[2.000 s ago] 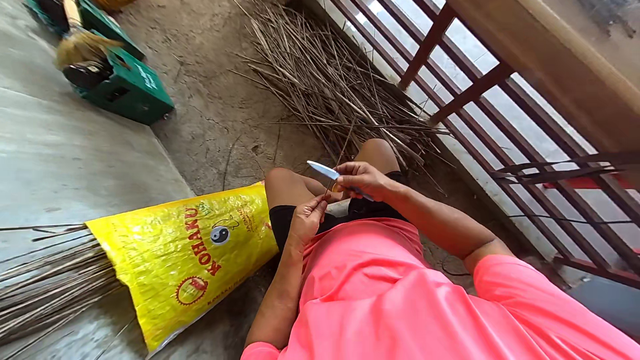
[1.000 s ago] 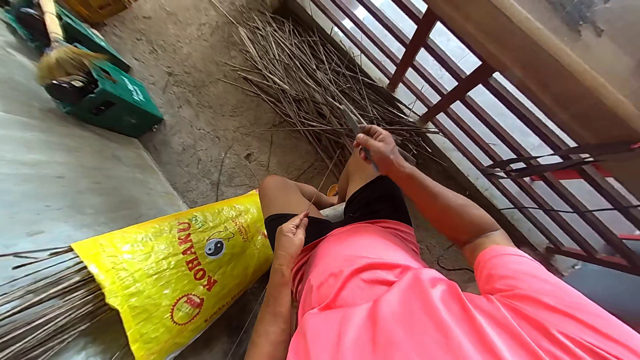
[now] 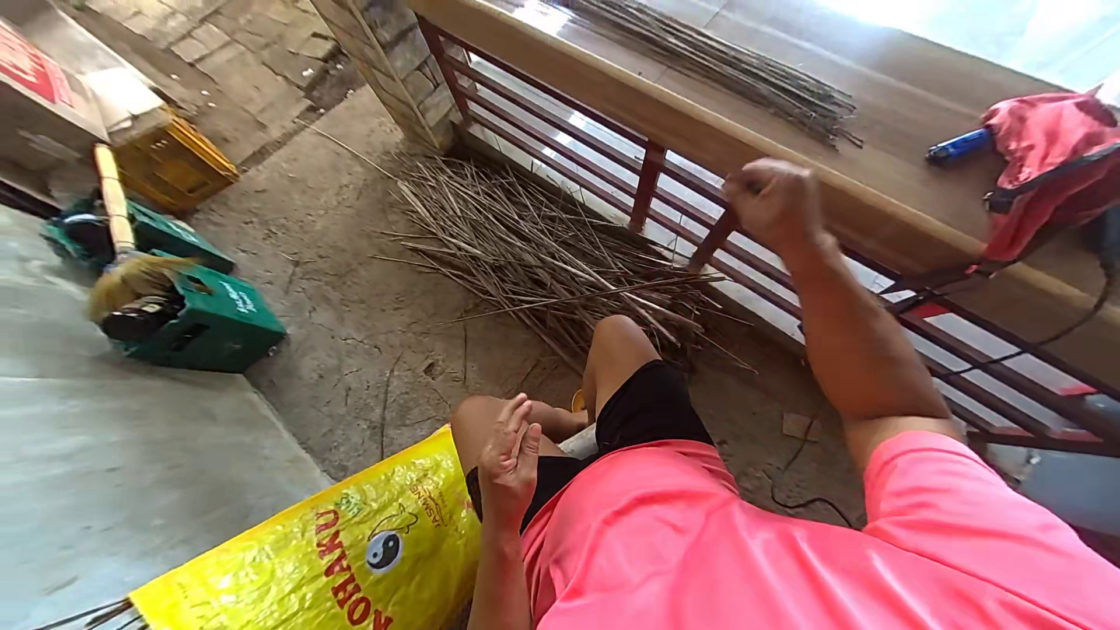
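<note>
Over my thigh, my left hand (image 3: 510, 455) has its fingers stretched out and nothing visible in it. My right hand (image 3: 774, 201) is raised at the wooden rail, its fingers curled and blurred; whether it holds something cannot be told, and no knife blade shows. A loose pile of thin dry sticks (image 3: 534, 245) lies on the ground beyond my knees, below the slatted railing. A bundle of similar sticks (image 3: 726, 74) rests on the wooden ledge. Beside my left leg lies a yellow printed sack (image 3: 289, 542), with stick ends (image 3: 101, 617) showing at its far left.
The brown slatted railing (image 3: 647, 188) runs along the right. On the ledge are a red cloth (image 3: 1050, 157) and a blue object (image 3: 960, 146). Green crates (image 3: 219, 319), a brush with a wooden handle (image 3: 114, 201) and a yellow crate (image 3: 175, 162) stand at the left.
My right hand, seen with a knife earlier, has moved up and right to the rail. My left hand has opened its fingers. The view has shifted to show the ledge.
</note>
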